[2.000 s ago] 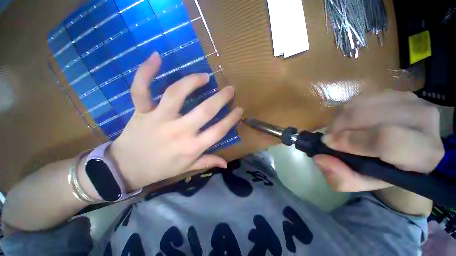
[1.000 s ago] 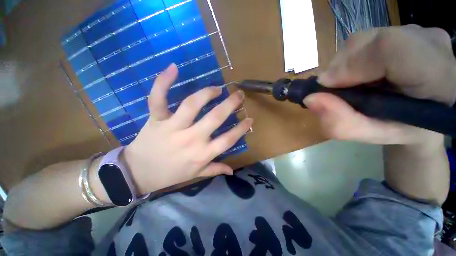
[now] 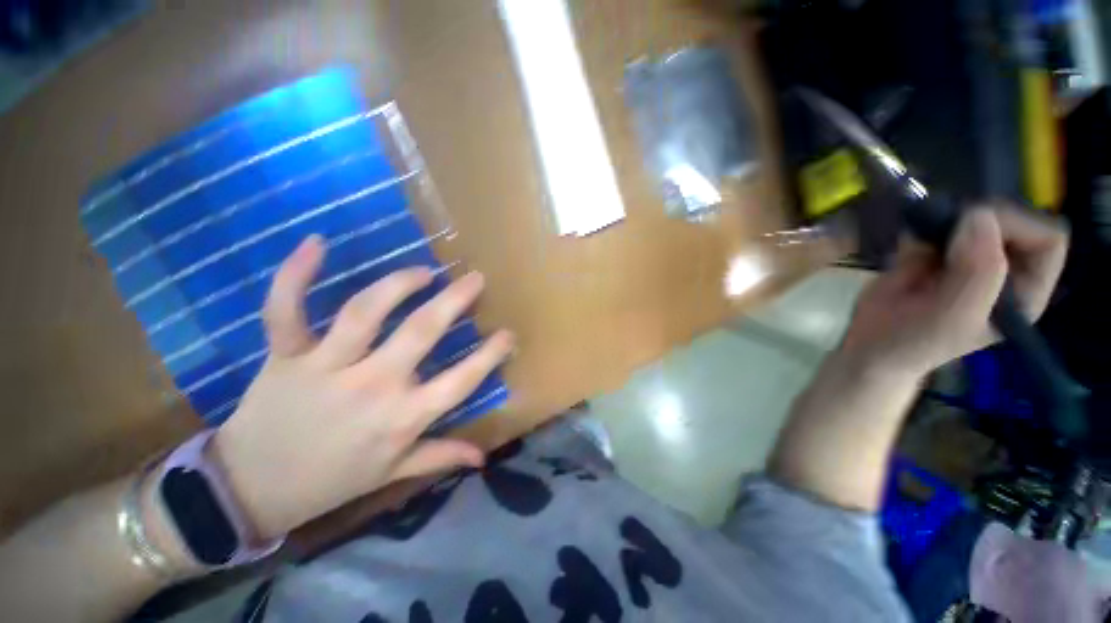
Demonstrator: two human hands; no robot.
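Observation:
A blue solar panel [image 3: 232, 207] with pale lines across it lies tilted on the brown tabletop. A thin silver ribbon [image 3: 418, 170] runs along its right edge. My left hand [image 3: 366, 371] lies flat on the panel's lower part with fingers spread, covering part of it. My right hand [image 3: 956, 292] holds the black-handled soldering iron [image 3: 932, 217] at the right. Its metal tip points up and left, above the black box with the yellow label, away from the panel. The iron is blurred.
White strips [image 3: 564, 134] lie right of the panel. A bundle of silver ribbon pieces [image 3: 694, 128] lies beside them. A black box with a yellow label [image 3: 833, 183] stands at the tabletop's right side. The brown tabletop's [image 3: 634, 329] front edge runs near my body.
My right hand has moved the iron from the panel's right edge to the far right, its tip now pointing up. The view has turned right. My left hand stays on the panel.

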